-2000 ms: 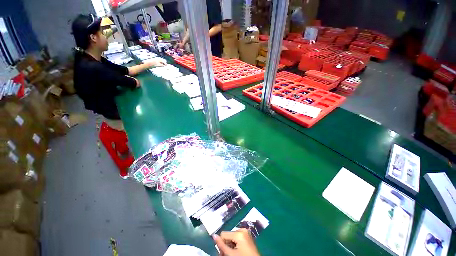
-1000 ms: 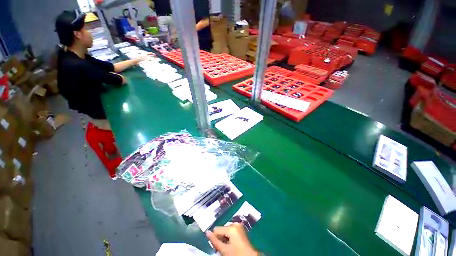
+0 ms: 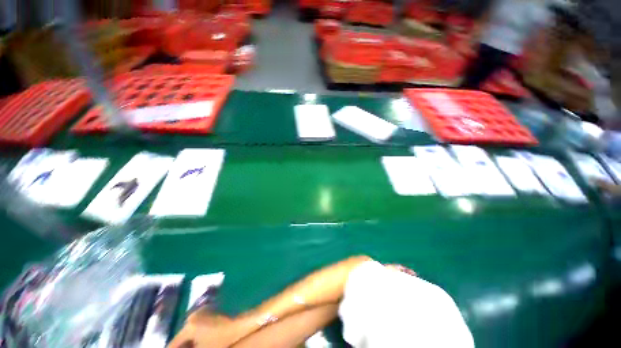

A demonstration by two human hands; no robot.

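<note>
My right hand (image 3: 197, 329) is blurred at the bottom edge beside the printed cards, its bare forearm running back to a white sleeve (image 3: 402, 306). Its fingers are cut off or unclear, so I cannot tell whether it holds anything. My left hand cannot be made out. Dark-printed cards (image 3: 160, 309) lie fanned at bottom left, with a single card (image 3: 205, 289) beside them. The crinkled clear bag (image 3: 82, 279) lies left of the fan. Printed white boxes (image 3: 188, 180) lie on the green belt at left. More white boxes (image 3: 473, 170) lie at right.
Two white boxes (image 3: 314, 122) (image 3: 364, 123) lie on the far ledge. Red compartment trays (image 3: 167, 98) (image 3: 470, 115) stand at far left and far right. A blurred metal upright (image 3: 92, 68) stands at left. A person (image 3: 511, 30) is behind, near stacked red trays (image 3: 381, 54).
The view has swung right and is blurred. The bag, cards and left trays now sit further left. More boxes and a red tray show at right. My white sleeve and forearm have come into view.
</note>
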